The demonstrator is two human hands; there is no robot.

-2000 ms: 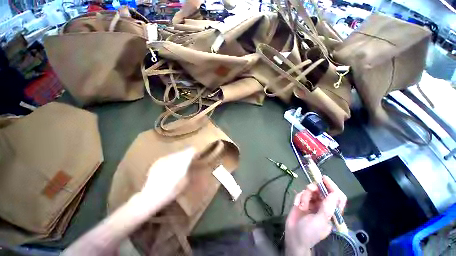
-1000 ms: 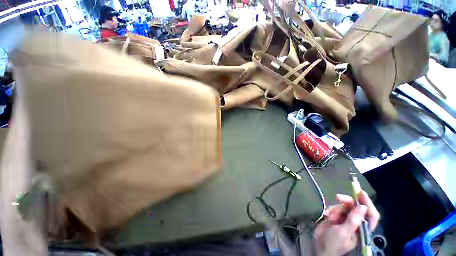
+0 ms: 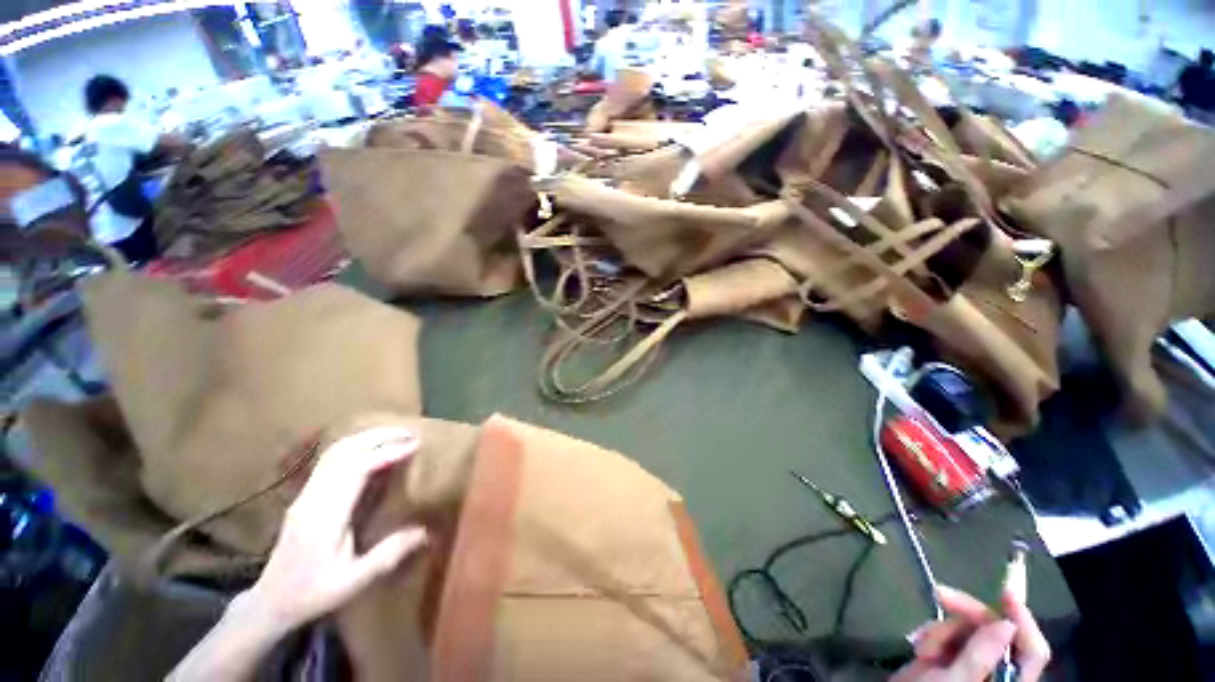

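Observation:
A tan tote bag [image 3: 600, 533] lies at the table's near edge, with an orange-brown leather reinforcement strip [image 3: 477, 553] across it and another along its right edge. My left hand [image 3: 333, 526] rests at the bag's left side, thumb and fingers apart; whether it grips the fabric I cannot tell. My right hand [image 3: 979, 642], at the lower right and partly cut off by the bottom edge, holds a slim pen-shaped tool [image 3: 1014, 586] upright, clear of the bag.
More tan bags [image 3: 267, 373] lie at left. Bags with straps [image 3: 746, 220] crowd the back. A second pen tool [image 3: 842, 509] with dark cord, a red can [image 3: 933, 464] and a white cord [image 3: 906, 513] lie at right. People [image 3: 113, 160] are behind.
The bag raised at left has come down onto the near table edge, its leather strip now showing. My left hand has moved right onto it. The view has turned left; the pen stays in my right hand.

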